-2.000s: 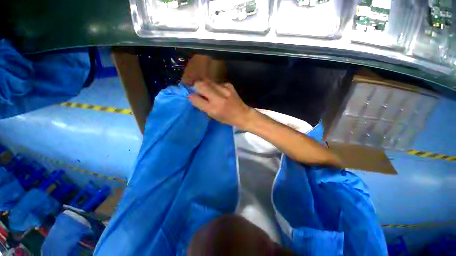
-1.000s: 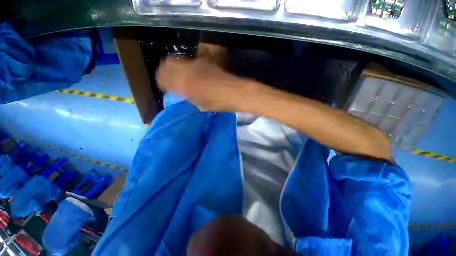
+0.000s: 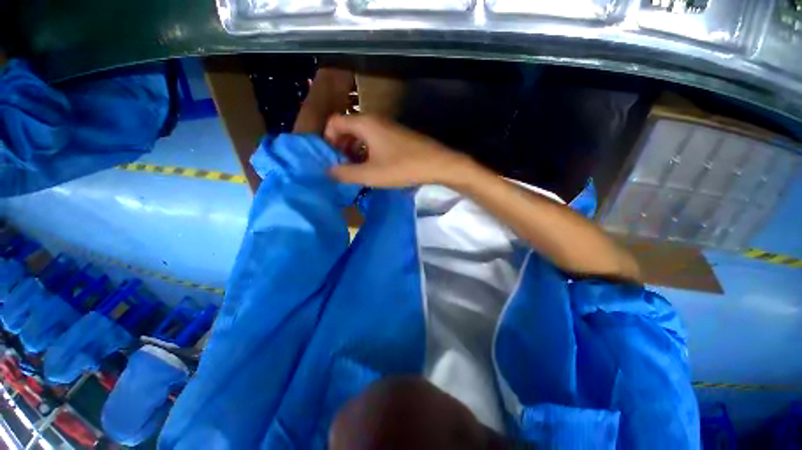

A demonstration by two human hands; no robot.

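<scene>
My right hand (image 3: pixel 382 156) reaches across my body to my left sleeve (image 3: pixel 299 167), a bright blue, bunched smock cuff. Its curled fingers and thumb are at the cuff's inner edge, with a dark gap between them. My left forearm (image 3: pixel 324 98) comes out of that cuff and goes up under the bench edge, with bare skin showing. My left hand is hidden. My right sleeve (image 3: pixel 620 303) is pushed up, leaving the right forearm bare.
A clear blister tray (image 3: pixel 422 22) lies on the dark green bench (image 3: pixel 114 39), cut off by the top edge. Below are a brown carton (image 3: pixel 230 114) with shiny black contents and a right-hand carton (image 3: pixel 673 264) with clear-grey trays. Another person's blue sleeve (image 3: pixel 97 127) is at the left.
My right hand swept left over the left cuff, blurred, then came back right to its inner edge. The left cuff is more bunched. The bench tray sits higher in view than at first.
</scene>
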